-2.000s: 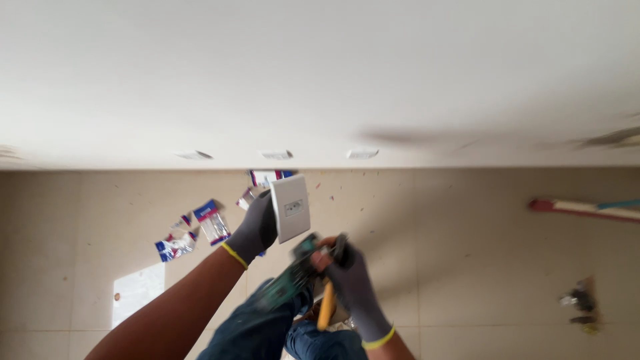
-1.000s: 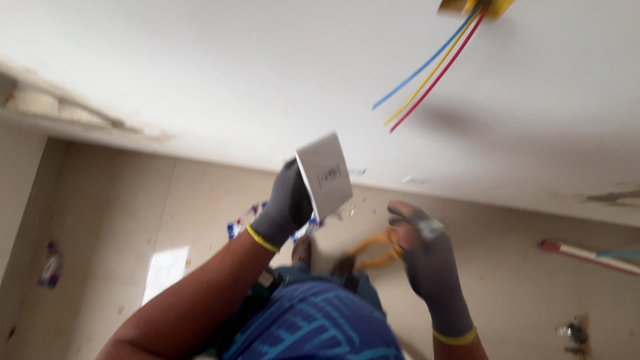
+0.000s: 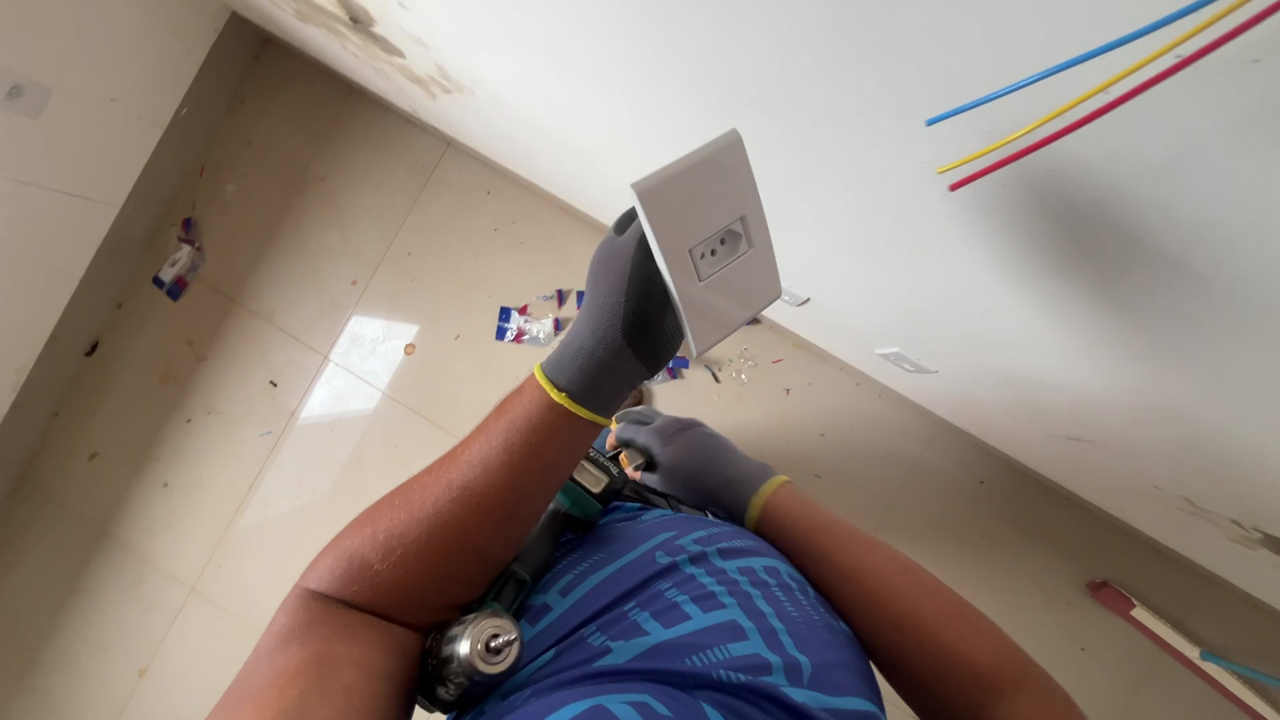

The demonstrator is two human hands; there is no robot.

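My left hand (image 3: 635, 310), in a grey work glove with a yellow cuff, holds a white wall socket plate (image 3: 715, 245) from behind, its three-hole face towards me. Lower down, my right hand (image 3: 690, 455), gloved alike, is at my waist with its fingers curled on a small orange-yellow part (image 3: 630, 458); which tool this belongs to is not clear. A Makita cordless drill (image 3: 490, 640) hangs at my side beneath my left arm, chuck and bit showing. Blue, yellow and red wires (image 3: 1085, 95) stick out over the white wall at the upper right.
Torn plastic packets (image 3: 530, 325) and scraps lie on the tiled floor (image 3: 300, 230). Low on the wall sits a small white outlet fitting (image 3: 905, 361), with another partly behind the plate. A red and cream long object (image 3: 1165, 635) lies at the lower right.
My right hand has moved down to my waist; one second ago it was out to the right with an orange-handled tool near it. The socket plate stays in my left hand. The view has shifted.
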